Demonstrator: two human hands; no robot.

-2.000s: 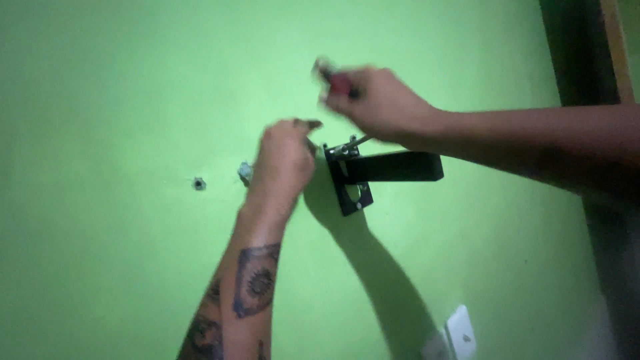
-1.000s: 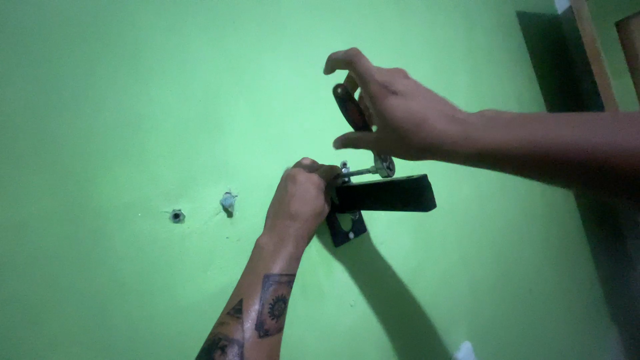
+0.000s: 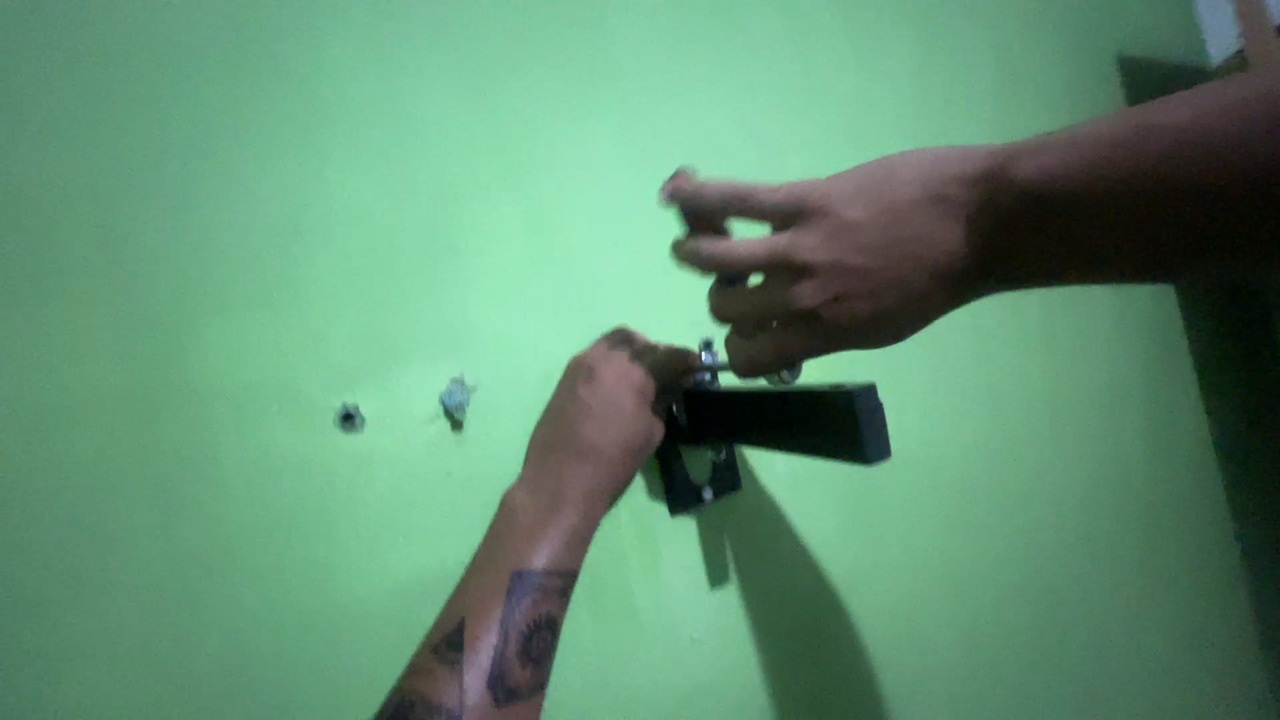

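A black metal wall bracket (image 3: 790, 422) has a plate against the green wall and an arm sticking out to the right. My left hand (image 3: 610, 400) is closed at the plate's upper left, its fingertips partly hidden beside a metal bolt (image 3: 708, 352). Just above the bracket arm, my right hand (image 3: 830, 260) has its fingers curled around the dark handle of a ratchet wrench (image 3: 735, 277). The wrench's round metal head (image 3: 787, 374) shows below the hand, and a thin shaft runs from there toward the bolt and my left fingers. Blur hides the exact grip.
Left of my left hand, the green wall (image 3: 250, 200) has a round hole (image 3: 349, 418) with a plug-like rim and a ragged, chipped spot (image 3: 456, 400). The bracket casts a long shadow downward. A dark vertical edge (image 3: 1230, 450) runs down the far right.
My left hand has come onto the bracket's upper left from slightly away. My right hand has turned with the wrench; its fingers, spread from the handle one second ago, are now curled around it.
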